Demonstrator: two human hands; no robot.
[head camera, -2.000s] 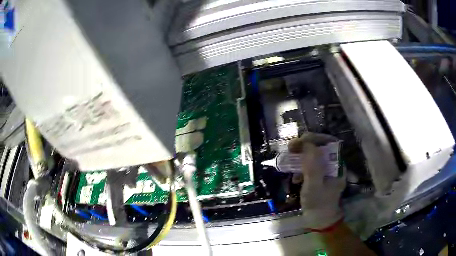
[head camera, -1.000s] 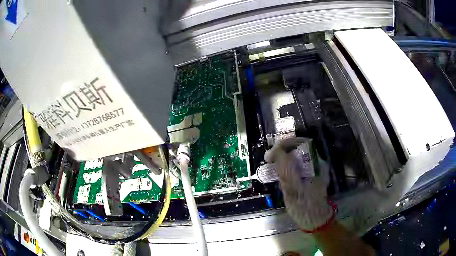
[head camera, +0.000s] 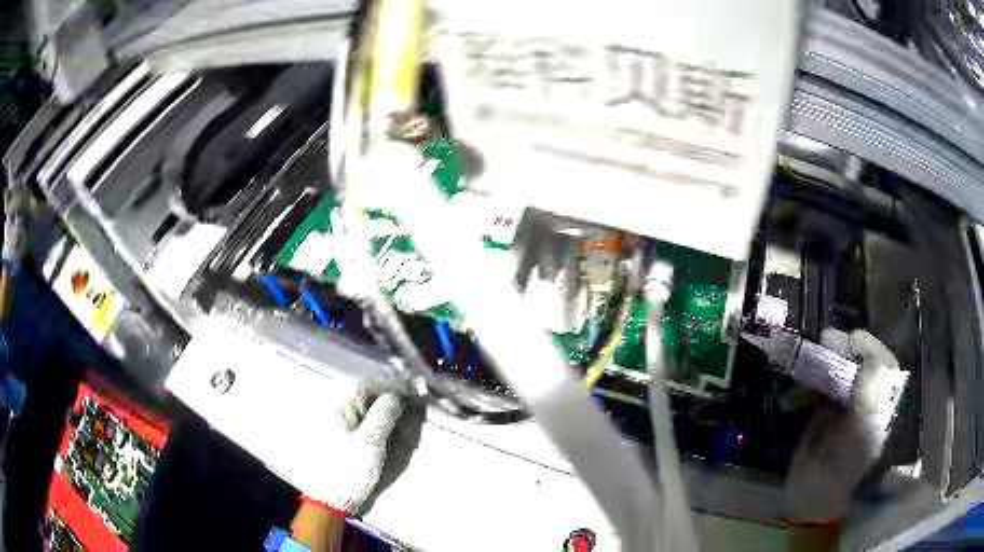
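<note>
The green circuit board (head camera: 691, 313) lies in the machine bay, partly hidden by the robot head and hoses. My right hand (head camera: 842, 431), in an off-white glove and blurred, holds a white labelled tube (head camera: 825, 372) to the right of the board. The tube's narrow end points left toward the board's right edge. My left hand (head camera: 361, 447), gloved with a red cuff edge, rests on the white front ledge (head camera: 475, 474). No object shows in it; its fingers are bent and partly unclear.
The robot head (head camera: 615, 108) hangs over the board. A thick white hose (head camera: 572, 421) and a yellow line (head camera: 396, 54) cross in front. A red emergency stop (head camera: 579, 541) is on the ledge. Populated boards (head camera: 108, 453) on red lie at lower left.
The view has swung left, so the board and robot head appear farther right. My left hand now shows clearly on the ledge. My right hand still holds the tube beside the board.
</note>
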